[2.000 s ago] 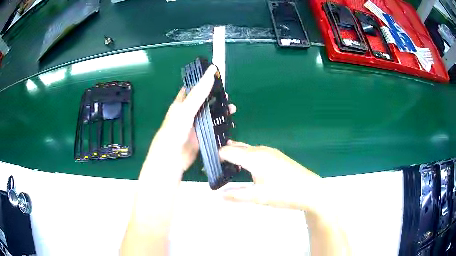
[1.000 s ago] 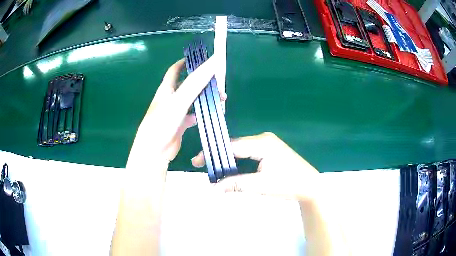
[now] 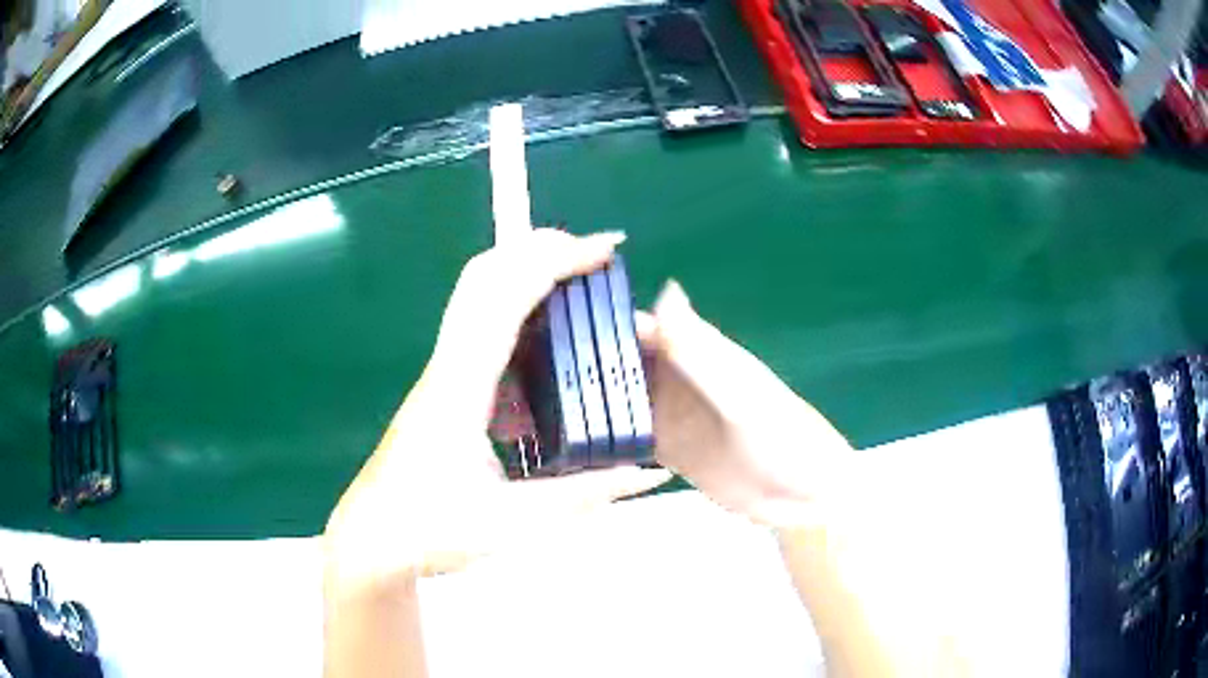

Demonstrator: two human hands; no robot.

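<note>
A stack of black phone middle frames is held over the near part of the green surface, its grey-blue side walls facing up as parallel stripes with small slots. My left hand grips the stack from the left, with fingers at its far and near ends. My right hand is at the right side of the stack; its fingertips are partly hidden behind it, and I cannot tell how firmly it holds. Another group of black frames lies on the green surface at the far left.
A red tray with frames and a blue-and-white packet is at the top right. A single frame lies beside it. A white strip crosses the green surface. Rows of frames stand at the right on the white surface.
The stack has turned so its slotted end walls show, and my left hand has shifted around it. The frames on the green surface have moved left. The camera view has tilted.
</note>
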